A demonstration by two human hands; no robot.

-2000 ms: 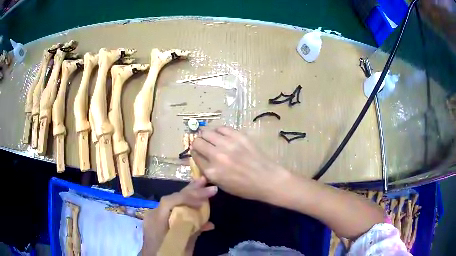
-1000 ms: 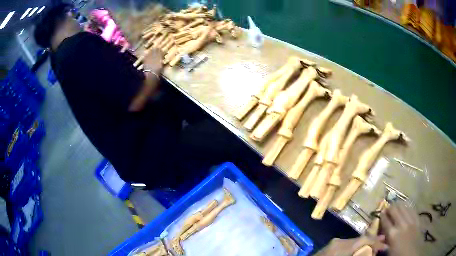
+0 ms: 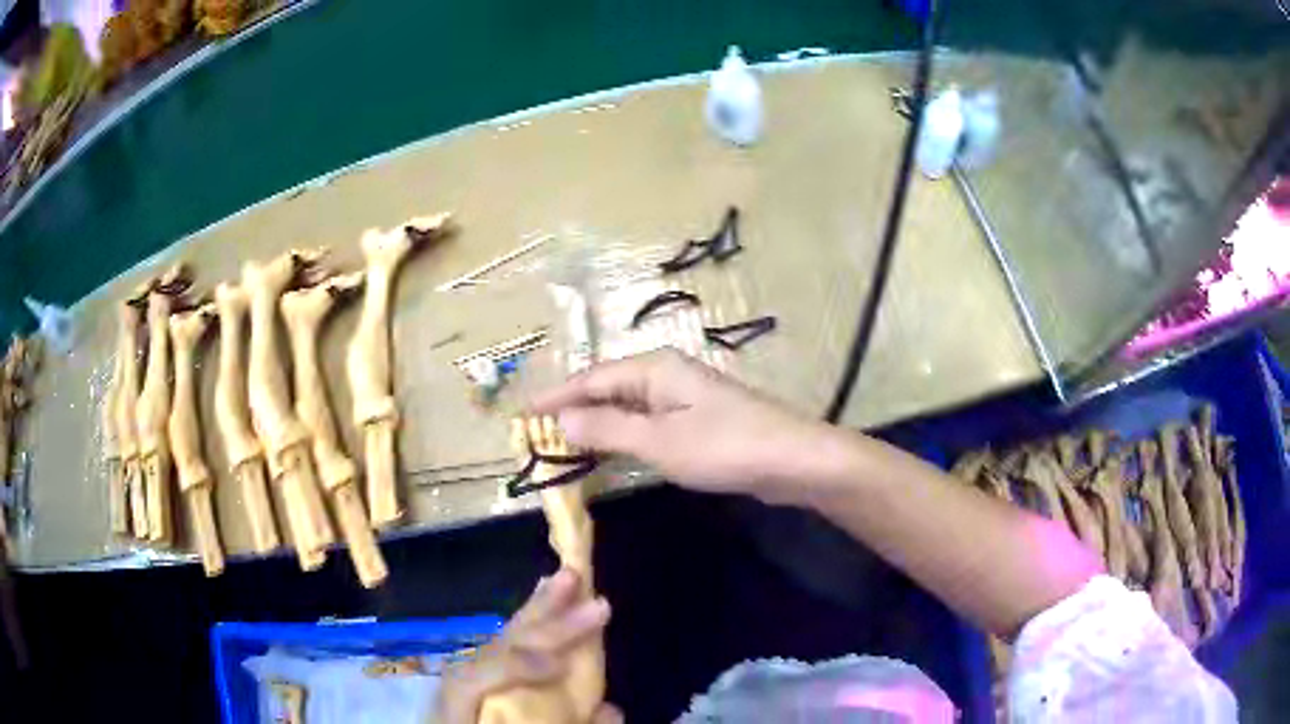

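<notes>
A tan moulded limb part points away from me, its pale toed end over the bench's near edge. My left hand grips its thick lower part at the bottom of the view. A dark trim piece lies across the limb just below the toes. My right hand is over the toed end, fingers bent at the toes; whether they pinch anything is hidden. Loose dark trim pieces lie on the bench beyond my right hand. Limbs with dark bands stand in a row at left.
A white glue bottle is at the back, others by a metal rod. A black cable crosses the bench. Thin sticks and a small cap lie mid-bench. Blue bins are below; the right holds limbs.
The view swung left to another worker, then back. The dark trim piece now shows across the held limb below the toes. My right hand is at the toe tips.
</notes>
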